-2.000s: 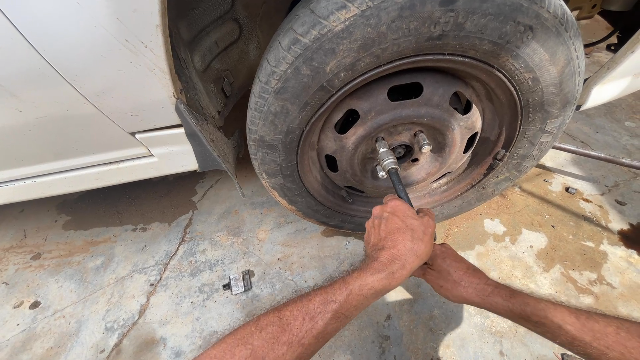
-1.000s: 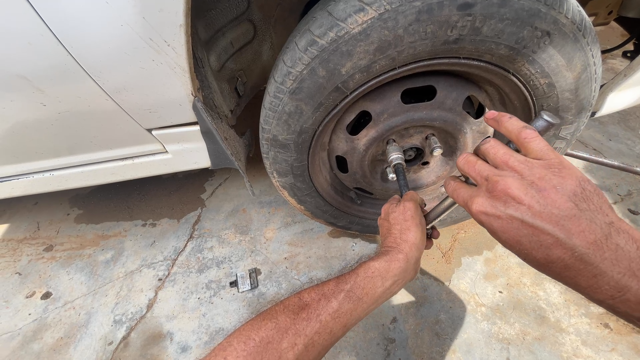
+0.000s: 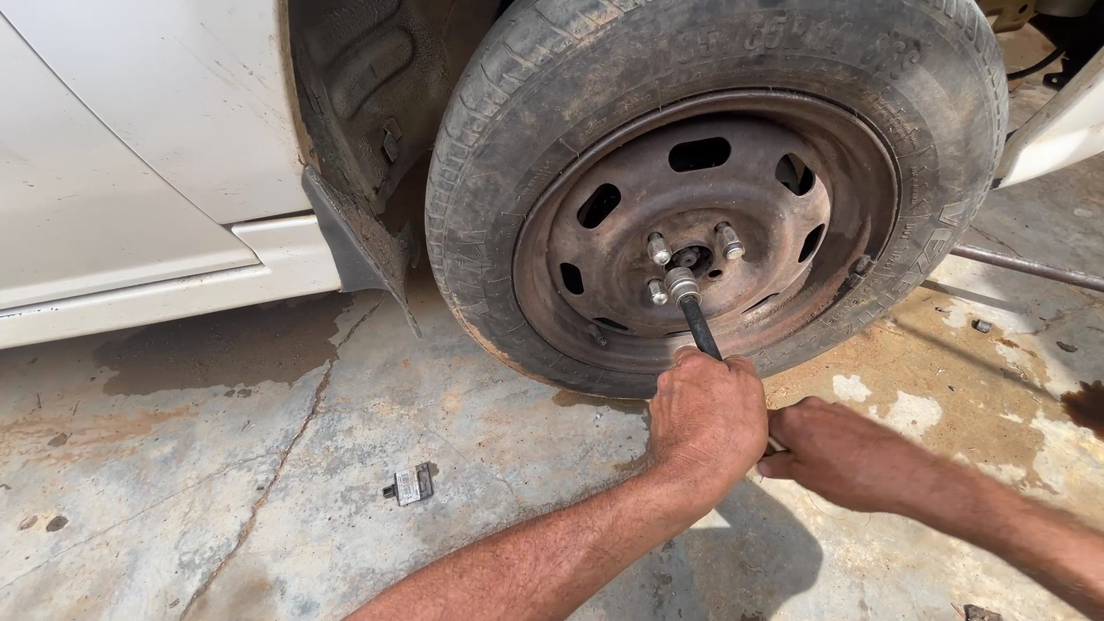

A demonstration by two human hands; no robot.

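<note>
My left hand [image 3: 709, 418] is closed around the black extension bar [image 3: 699, 328], whose metal socket [image 3: 681, 284] points at the lower hub area of the brown steel wheel rim [image 3: 750, 164]. Whether the socket sits on a lug nut cannot be seen. Beside it, my right hand [image 3: 832, 453] grips the metal handle [image 3: 774, 446] of the tool, most of it hidden by the fingers. Several silver lug nuts show around the hub, among them an upper left one [image 3: 659, 249] and an upper right one [image 3: 730, 241]. The worn black tire [image 3: 483, 172] surrounds the rim.
The white car body [image 3: 155, 112] and a dark mud flap [image 3: 349, 233] are left of the wheel. A small labelled part [image 3: 412, 485] lies on the cracked concrete floor [image 3: 259, 431]. At right, a metal bar [image 3: 1031, 266] lies behind the tire, with small debris [image 3: 981, 326] nearby.
A second ago my right hand was raised with its fingers spread beside the handle; now it is lower and closed on it. The socket has moved from the upper left nut to a lower position.
</note>
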